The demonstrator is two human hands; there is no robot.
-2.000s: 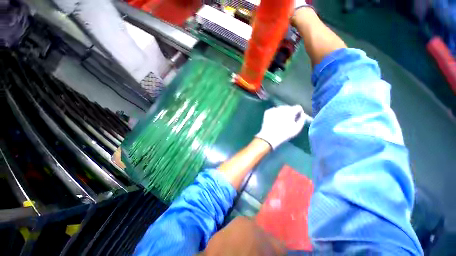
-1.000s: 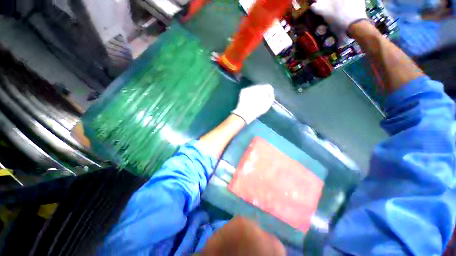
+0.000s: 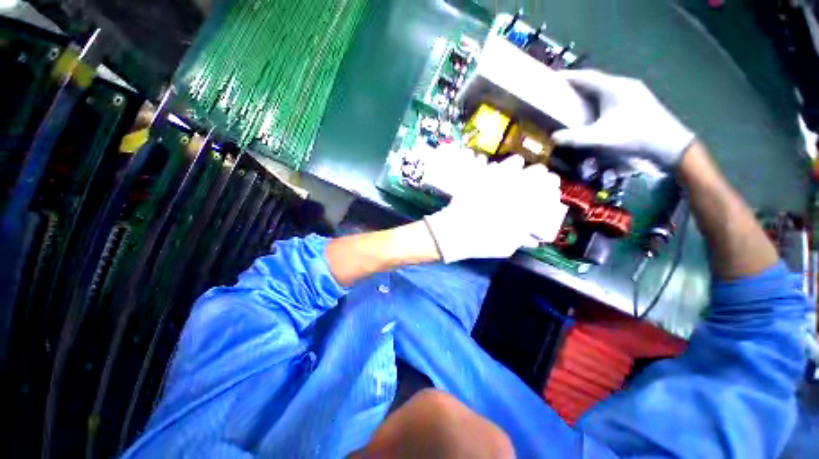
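Note:
A circuit board (image 3: pixel 420 124) crowded with parts lies on the green bench mat in front of me. It carries a long silver-white heatsink (image 3: pixel 521 79), a yellow-taped transformer (image 3: pixel 489 128) and dark red coils (image 3: pixel 609 218). My left hand (image 3: pixel 503 208), in a white glove, is over the board's near side, its curled fingers on the parts. My right hand (image 3: pixel 633 118), also gloved, holds the board at the heatsink's right end, thumb and fingers around it. The gloves hide the parts and the exact contacts beneath them.
Thin green strands (image 3: pixel 274 67) lie flat at the bench's left end. Racked boards (image 3: pixel 112 242) stand at the left, close to my left sleeve. A bin with upright red pads (image 3: pixel 588 366) is below the bench's near edge. A thin black cable (image 3: pixel 663 291) lies right of the board.
The view has shifted. The orange-red wrapped thing and the flat red pad on its base plate are out of view. The board is now nearer, with both hands on it.

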